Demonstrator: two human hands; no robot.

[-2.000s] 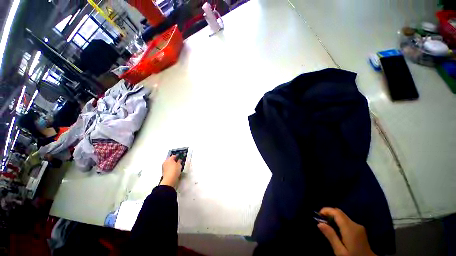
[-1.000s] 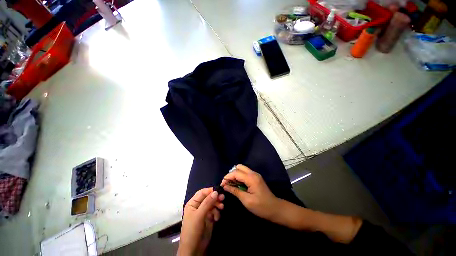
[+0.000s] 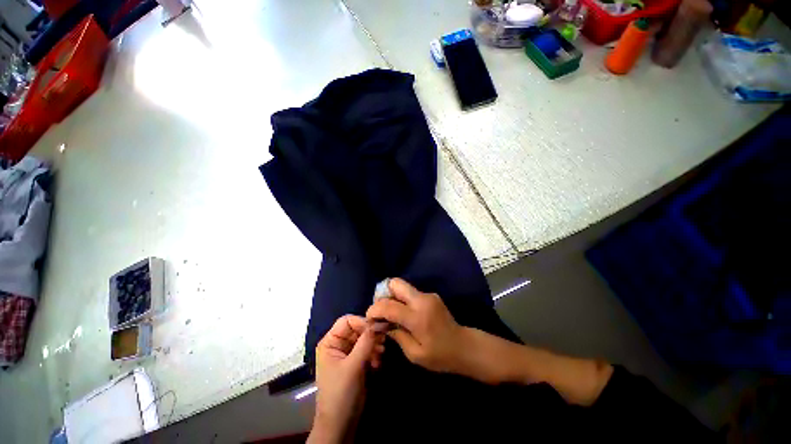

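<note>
A dark navy jacket [image 3: 373, 173] lies lengthwise over the table's near edge, its lower part under my hands. My left hand [image 3: 345, 355] is bare and pinches a small dark button [image 3: 378, 325] between thumb and fingers. My right hand [image 3: 421, 325] is bare, with something pale on one finger, and its fingertips meet the left ones at the button. A needle or thread is too small to make out. A small tray of dark buttons [image 3: 134, 293] stands left of the jacket, with a small brown-yellow open box [image 3: 127, 342] beside it.
A smartphone [image 3: 469, 73], green box [image 3: 552, 54], clear tub [image 3: 505, 22], orange cone [image 3: 627, 47] and red basket [image 3: 617, 19] are beyond. A blue crate [image 3: 694, 251] is at right. White card [image 3: 113, 412], grey garments [image 3: 19, 225] and another red basket [image 3: 56, 78] are left.
My left hand has come from the button tray to the jacket and met my right hand. A green item seen in my right fingers a second ago no longer shows. The view has turned right.
</note>
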